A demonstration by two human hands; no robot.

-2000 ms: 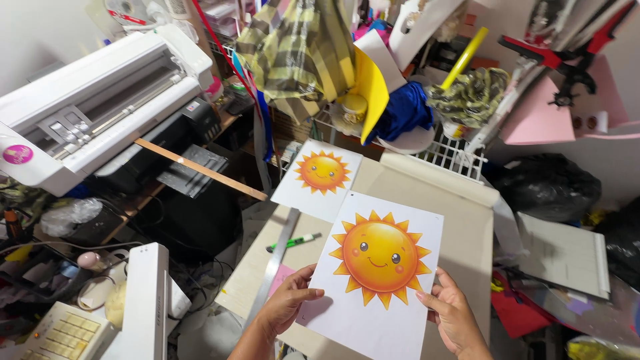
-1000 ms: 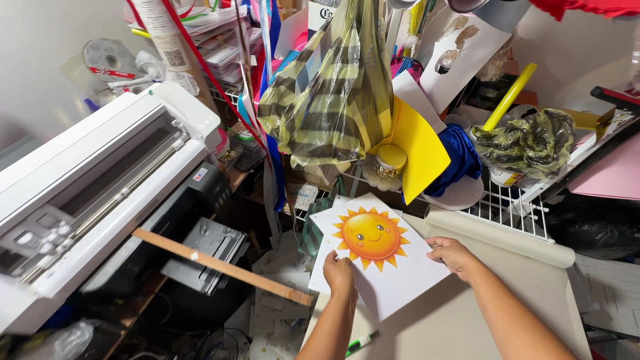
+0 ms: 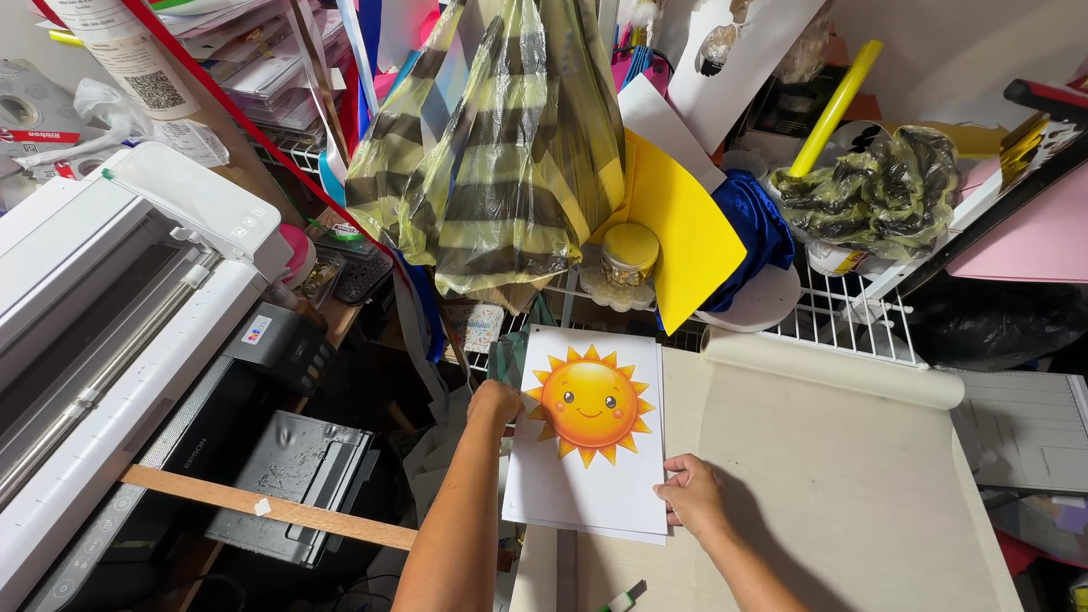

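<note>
A white sheet printed with a smiling sun (image 3: 592, 404) lies squared over another white sheet whose edge shows at the right and bottom. My left hand (image 3: 495, 403) is at the upper left edge of the stack, its fingers mostly hidden. At the lower right edge, my right hand (image 3: 693, 493) pinches the sheets between thumb and fingers. Below them, at the bottom of the view, lies a green utility knife (image 3: 626, 598) with its blade out. A flat metal ruler (image 3: 567, 569) runs out from beneath the sheets on the pale work surface (image 3: 816, 476).
A roll of pale material (image 3: 833, 367) lies across the table's back. At left stand a white cutting machine (image 3: 110, 340) and a black Epson printer (image 3: 204, 442), with a wooden strip (image 3: 280, 508) across it. A striped plastic bag (image 3: 510, 161) hangs behind, near a glitter jar (image 3: 629, 255) on a wire rack.
The two sun sheets lay apart two seconds ago, one in my hands; now one covers the other. My left hand has moved from the lower edge to the upper left edge.
</note>
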